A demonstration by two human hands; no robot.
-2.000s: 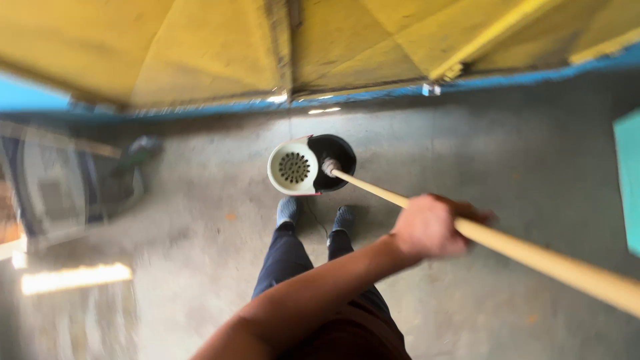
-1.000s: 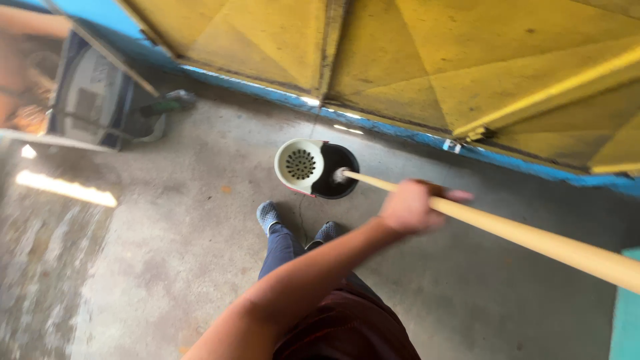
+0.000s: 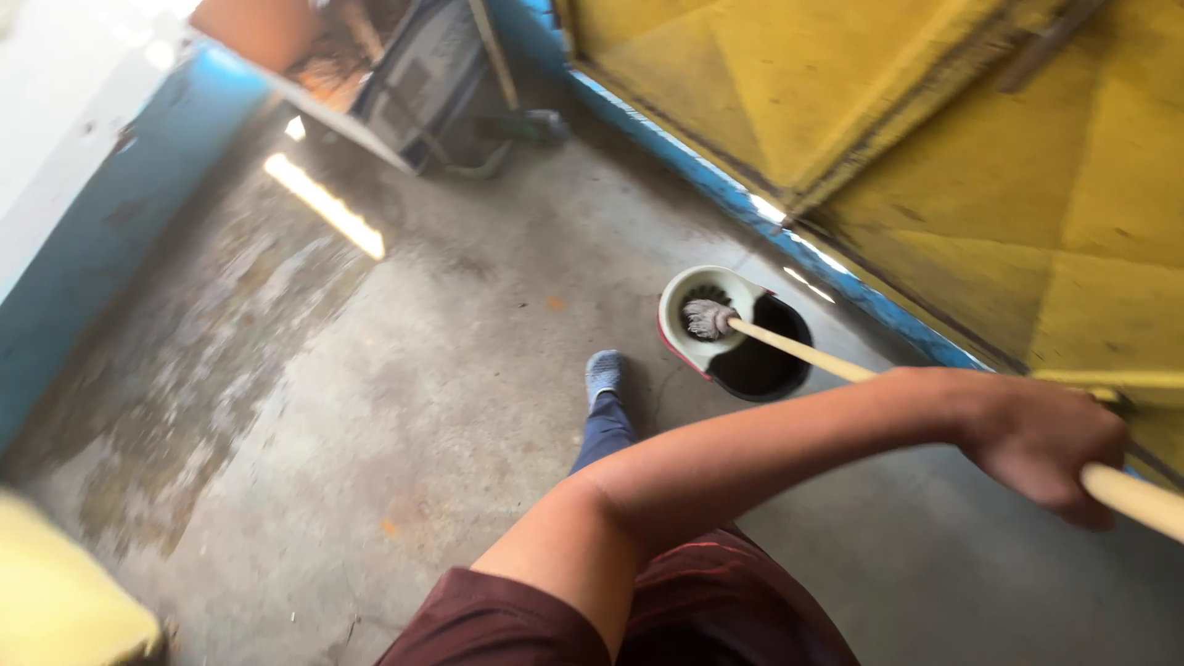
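Observation:
My left hand [image 3: 1045, 444] is closed around the pale wooden handle [image 3: 805, 351] of a string mop at the right, with my arm reaching across from the lower left. The greyish mop head [image 3: 709, 319] rests in the pale wringer basket [image 3: 708, 277] of a mop bucket, partly covering its slots. Beside the basket is the bucket's dark, open side [image 3: 768, 361], and a red edge shows along the bucket's left. The handle runs past my hand and out at the right edge. My right hand is not in view.
A yellow metal gate [image 3: 925, 139] with a blue sill [image 3: 684, 148] borders the floor behind the bucket. A wheelbarrow-like container [image 3: 421, 83] stands upper left, near a blue-and-white wall [image 3: 111, 203]. My foot [image 3: 604, 372] is left of the bucket; a yellow object [image 3: 65, 592] is lower left.
The mop head has moved from the bucket's dark side into the pale wringer basket. My left hand still holds the handle. The view has turned.

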